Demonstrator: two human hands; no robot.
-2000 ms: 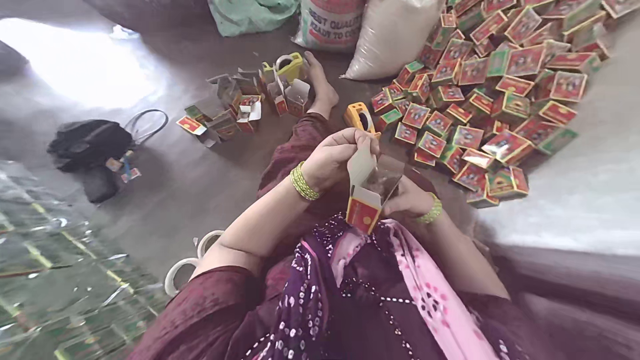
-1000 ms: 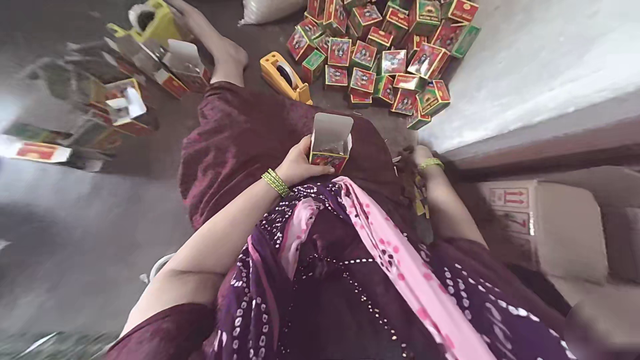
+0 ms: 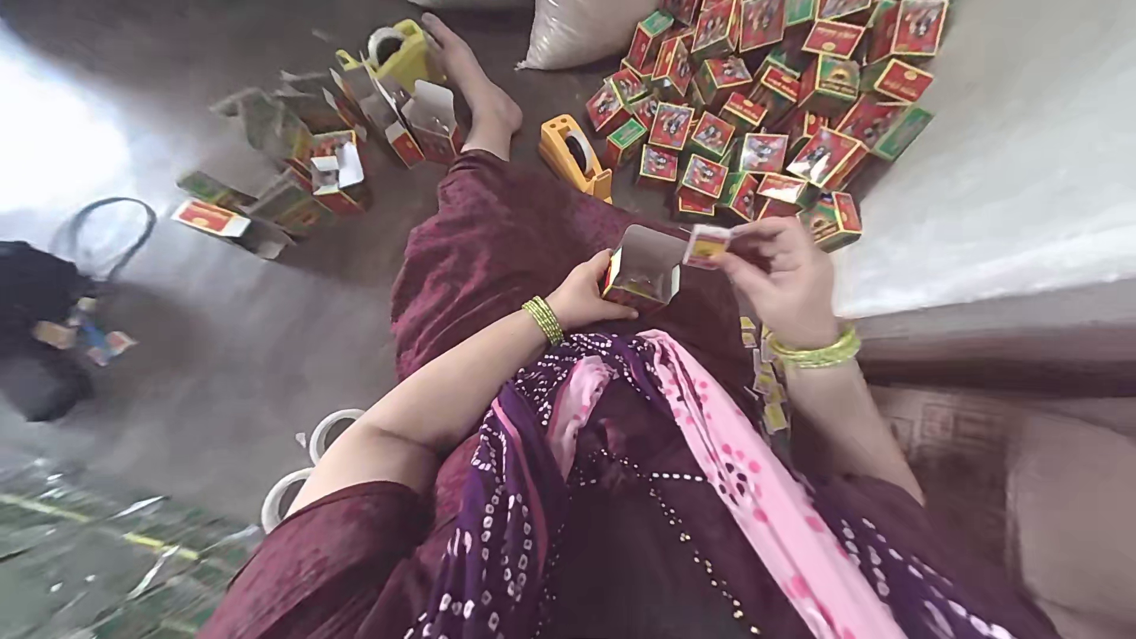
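Note:
My left hand holds a small printed cardboard box over my lap, with its lid flap raised and its mouth facing up. Just right of the box, my right hand pinches a small flat packet with a yellow and red print between thumb and fingers. Similar small packets lie beside my right thigh, partly hidden by my right arm. What the box contains cannot be made out clearly.
An orange tape dispenser stands beyond my knee. Many red and green boxes are piled at upper right, near a white sack. Opened boxes and a yellow tape dispenser are at upper left. White tape rolls lie by my left elbow.
My right hand was low by my right thigh a second ago; it has come up beside the box with a small packet in it. The left hand still holds the box.

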